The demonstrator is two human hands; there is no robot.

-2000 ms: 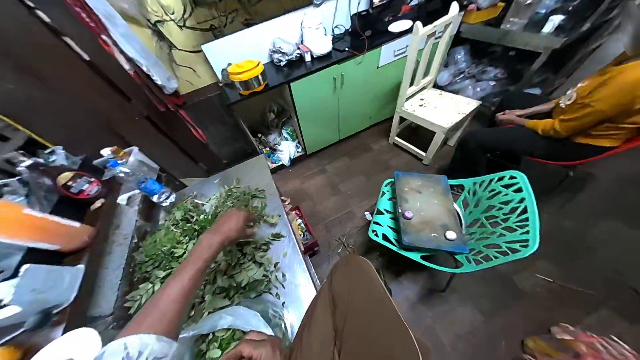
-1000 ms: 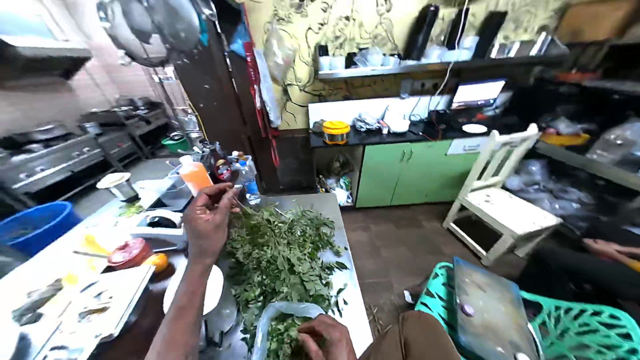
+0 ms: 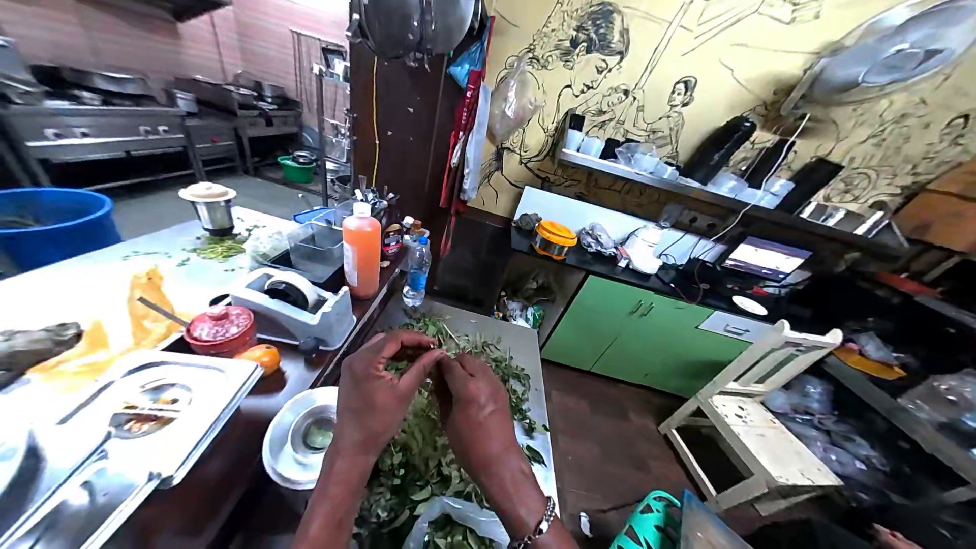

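My left hand and my right hand meet at the fingertips above the pile of leafy green sprigs on a steel table. A thin stem shows at the joined fingertips; which hand grips it is hard to tell. A bracelet circles my right wrist. Below the hands, a clear plastic bag with leaves in it lies at the near edge of the pile.
Left of the leaves are a white bowl, a steel lidded tray, a tape dispenser, a red lidded pot and an orange bottle. A white chair and a green plastic chair stand right.
My right hand has risen from the plastic bag to meet my left hand above the leaves. The view has swung left since two seconds ago.
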